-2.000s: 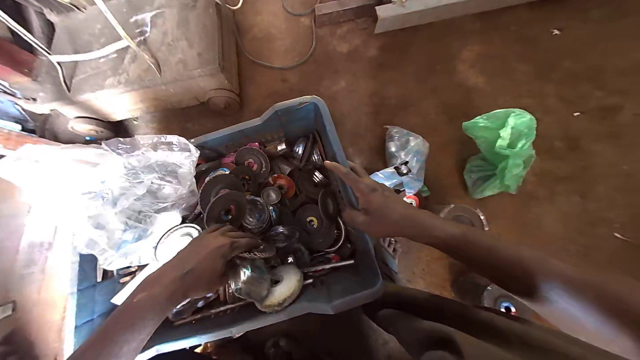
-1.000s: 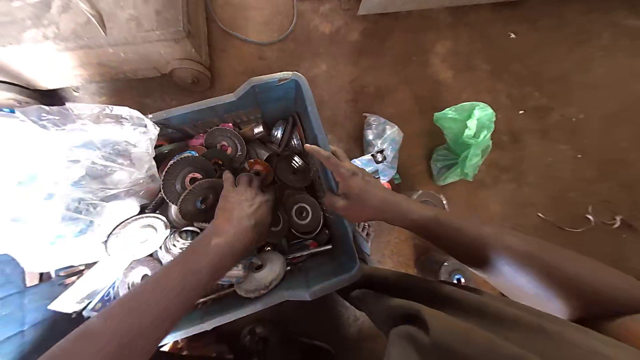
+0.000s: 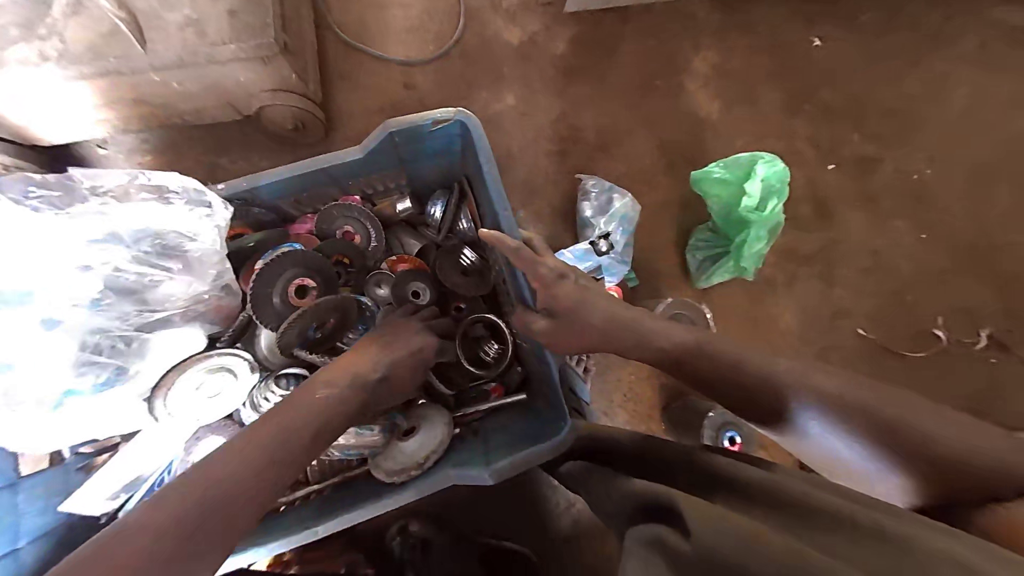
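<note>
A blue plastic crate holds a heap of abrasive flap discs, grinding discs and metal cups. My left hand reaches down into the middle of the heap, its fingertips beside a small dark disc; whether they grip anything is hidden. Left of those fingers lie a flap disc and another tilted one. My right hand rests on the crate's right rim with fingers apart, holding nothing visible. Between the hands sits a round metal cup. A pale, worn disc lies nearer the front wall.
Clear plastic sheeting covers the crate's left part. On the brown floor to the right lie a clear bag, a green plastic bag and loose discs. A dusty wheeled case stands behind, near a cable.
My left hand has shifted within the heap, towards the back since two seconds ago, and discs around it have moved. My right hand stays at the crate's right rim.
</note>
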